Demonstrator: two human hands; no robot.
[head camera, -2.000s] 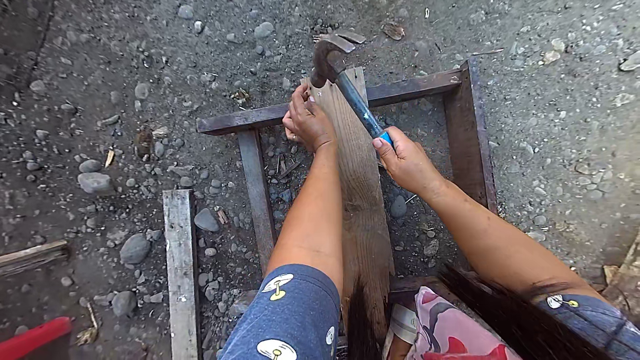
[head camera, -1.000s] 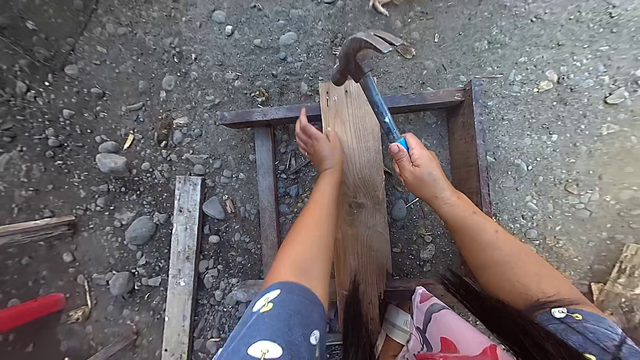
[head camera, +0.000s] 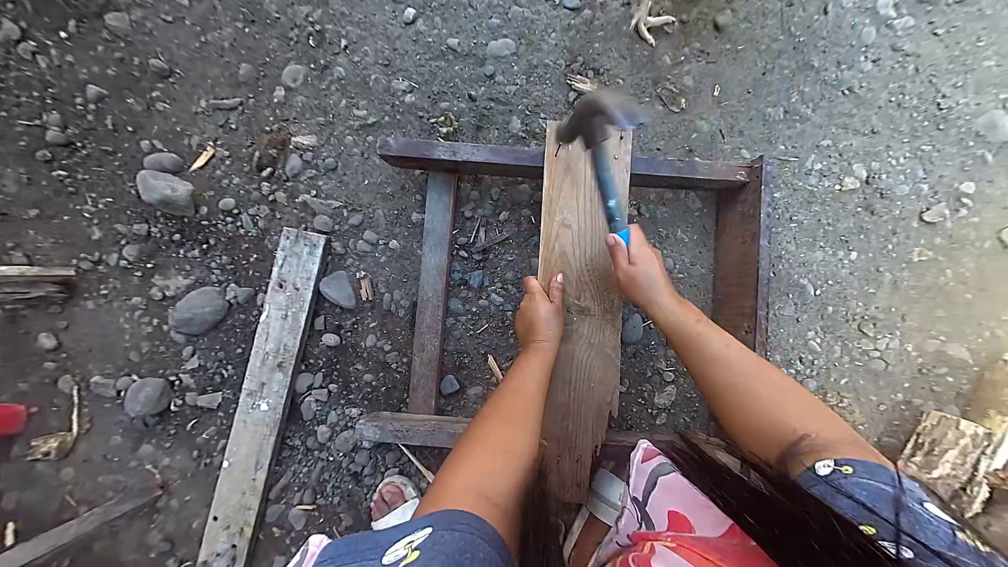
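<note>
My right hand (head camera: 642, 268) is closed round the blue handle of a claw hammer (head camera: 605, 181), whose blurred head hangs over the far end of a wooden board (head camera: 579, 339). Beside it, my left hand (head camera: 540, 311) grips the board's left edge near the middle, thumb on top. The board lies lengthwise across a dark wooden frame (head camera: 488, 157). One nail (head camera: 559, 147) stands at the board's far left corner, and another small nail (head camera: 620, 135) shows near the far right corner.
A weathered grey plank (head camera: 264, 394) lies on the stony ground left of the frame. Stones (head camera: 198, 310) are scattered farther left, with a red object (head camera: 12, 419) at the edge. Broken wood (head camera: 945, 457) lies at lower right. A bird's foot (head camera: 650, 20) shows at the top.
My left hand was at the board's far end, then moved off it, and now holds the board's left edge nearer to me. The hammer stays in my right hand above the far end.
</note>
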